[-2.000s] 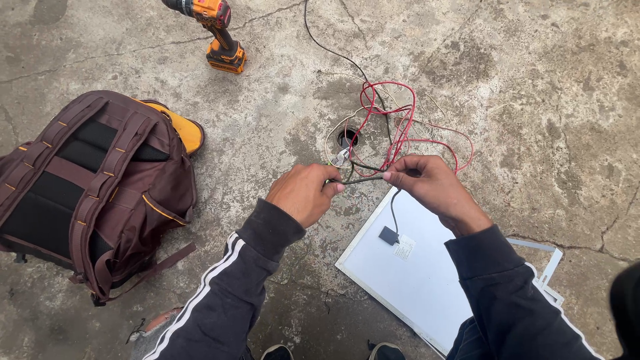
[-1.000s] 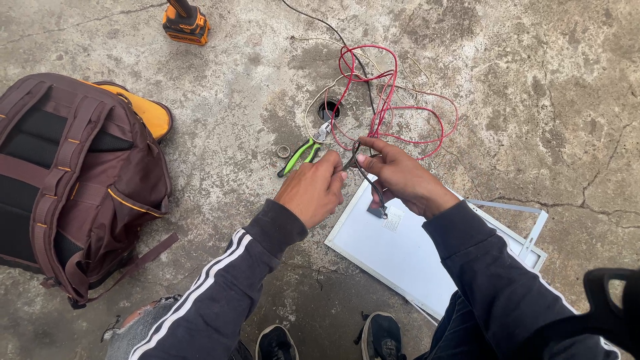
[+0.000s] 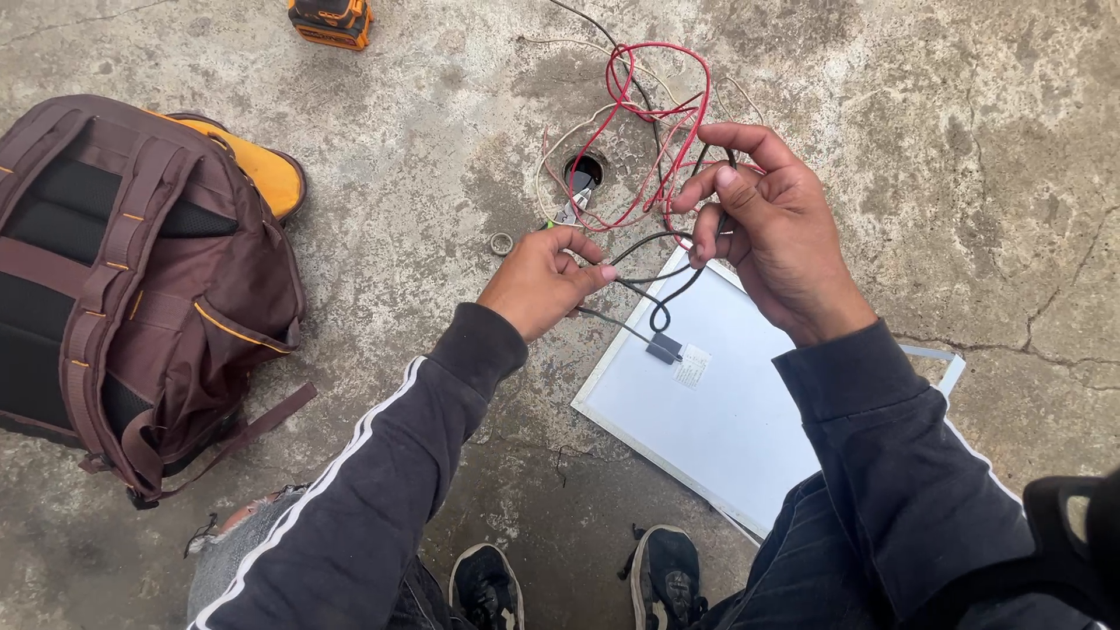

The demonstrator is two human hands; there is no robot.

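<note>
My left hand (image 3: 549, 278) pinches a looped black cable (image 3: 658, 304) between thumb and fingers. Slightly higher and to the right, my right hand (image 3: 774, 223) holds another part of the black cable, which runs among its fingers. Below the hands lies a white framed panel, seemingly a solar panel's back (image 3: 717, 411), with a small dark junction box (image 3: 663, 348) from which a thin cable runs up to my left hand. Red wires (image 3: 704, 74) and pale wires (image 3: 560, 131) lie tangled behind my hands. Pliers (image 3: 573, 208) rest by a round hole, their handles mostly hidden behind my left hand.
A brown backpack (image 3: 166, 306) with a yellow-orange part lies at the left. An orange and black power tool (image 3: 331, 22) is cut off at the top edge. A small ring, perhaps a tape roll (image 3: 501, 244), lies near the hole (image 3: 584, 171). My shoes (image 3: 669, 577) stand below on cracked concrete.
My hands, close together one second ago, are now farther apart, with the right one raised and turned palm-up. The black cable now shows open loops between them.
</note>
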